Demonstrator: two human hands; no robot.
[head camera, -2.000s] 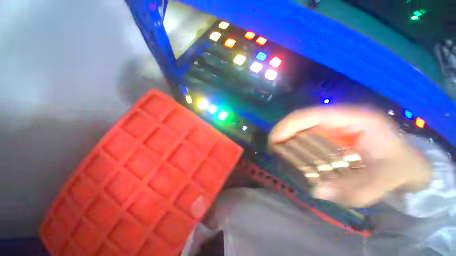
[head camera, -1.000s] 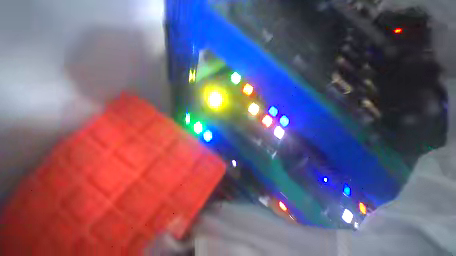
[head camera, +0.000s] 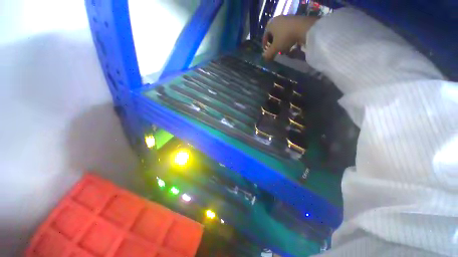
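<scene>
My right hand (head camera: 286, 36) is small at the top centre, at the far back of the green-topped shelf (head camera: 326, 173), fingers curled downward over the strips. Whether it holds a watch cannot be told. My left hand is not in view. An orange-red compartment tray (head camera: 118, 223) is at the lower left, cut off by the bottom edge; its visible pockets are empty. Dark watches with gold edges (head camera: 271, 106) lie in two rows on the shelf, right of the middle. Long dark strips (head camera: 216, 95) run in parallel to their left.
Blue rack uprights (head camera: 113, 50) and a blue front beam (head camera: 221, 158) frame the shelf. On the level below, screens or lights glow yellow (head camera: 181, 158), green and white. A pale wall (head camera: 45, 100) stands at the left. My white striped sleeve (head camera: 396, 125) covers the right side.
The view has moved to the upper shelf. My right hand, which earlier held several watches close to the camera, now reaches to the shelf's back. The tray shows lower in the picture.
</scene>
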